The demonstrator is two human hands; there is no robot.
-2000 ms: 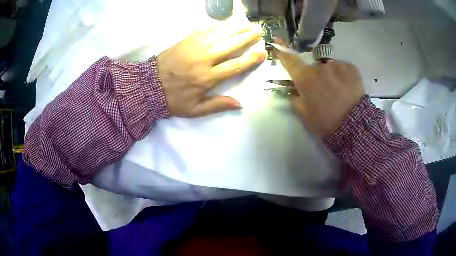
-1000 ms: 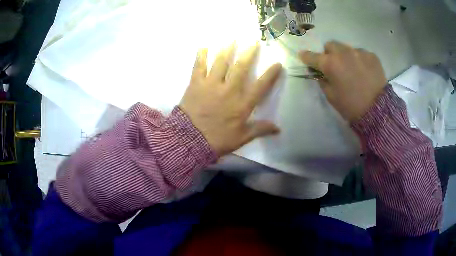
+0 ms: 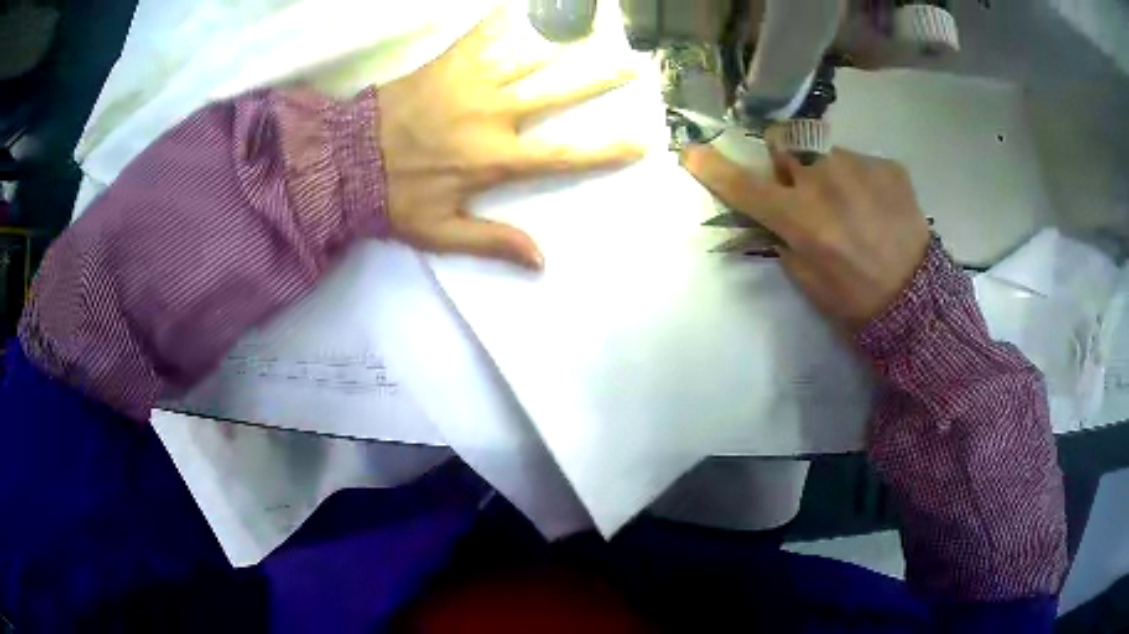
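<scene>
A white fabric piece (image 3: 607, 334) lies on the machine table, with a pointed corner hanging over the front edge. My left hand (image 3: 477, 149) lies flat on it with fingers spread, left of the brightly lit needle area (image 3: 679, 105). My right hand (image 3: 830, 217) holds thread snips (image 3: 743, 235), their dark pointed blades towards the left. Its index finger reaches to the cloth beside the presser foot. The presser foot is partly hidden by glare and the fingertip.
The machine head (image 3: 792, 50) with a ridged knob (image 3: 802, 134) is above my right hand. Crumpled white pieces (image 3: 1052, 310) lie at the table's right. A printed ruler scale (image 3: 310, 369) runs along the front edge. White cloth (image 3: 266, 483) hangs over my lap.
My left hand has moved up and left, and my right hand has moved in beside the needle area. The fabric's corner now hangs over the table edge. The machine head shows more fully.
</scene>
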